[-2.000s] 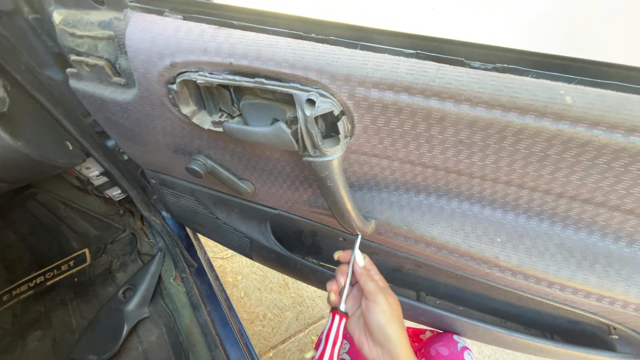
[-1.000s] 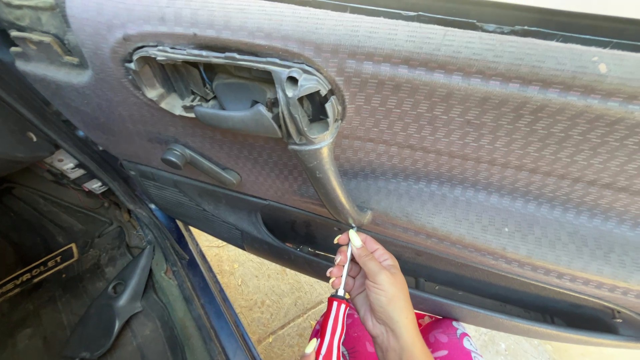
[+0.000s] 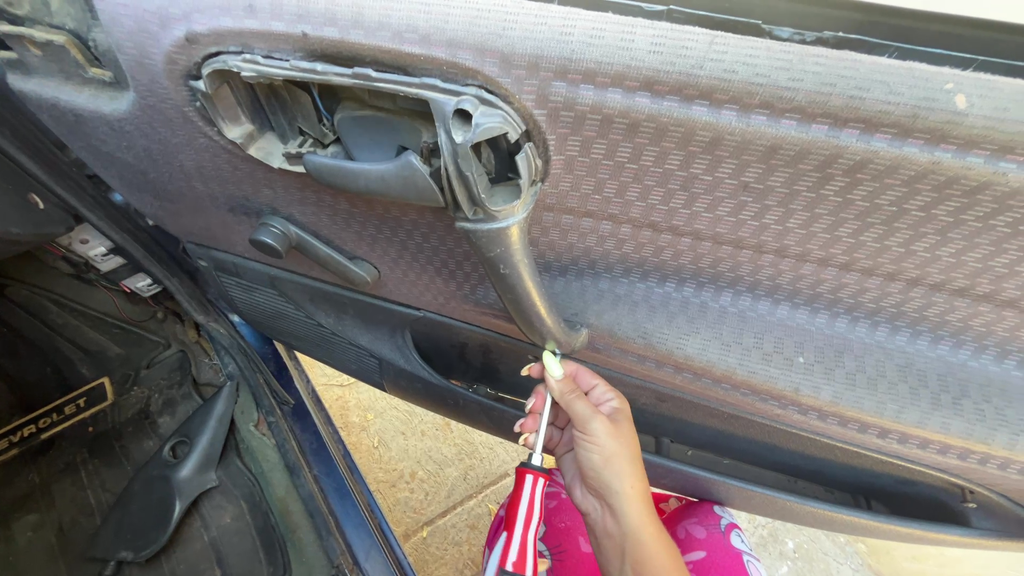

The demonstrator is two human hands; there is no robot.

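Observation:
My right hand pinches the metal shaft of a screwdriver with a red and white handle, thumb and fingers close to its tip. The tip is hidden at the fingertips, right at the lower end of the dark pull handle on the car door panel. Above, the oval recess has its interior door release lever and broken-looking plastic edges showing. A window crank sits left of the pull handle. The screwdriver handle runs down to the bottom edge; my left hand cannot be made out.
The fabric door panel fills the right side, with a long door pocket below. At left lie the door sill, a rubber floor mat and a loose black plastic trim piece. My knees in pink patterned cloth are beneath the door.
The view has moved closer to the door. My right hand stays by the lower end of the pull handle, its fingers now higher on the shaft, nearer the tip, than in the oldest frame.

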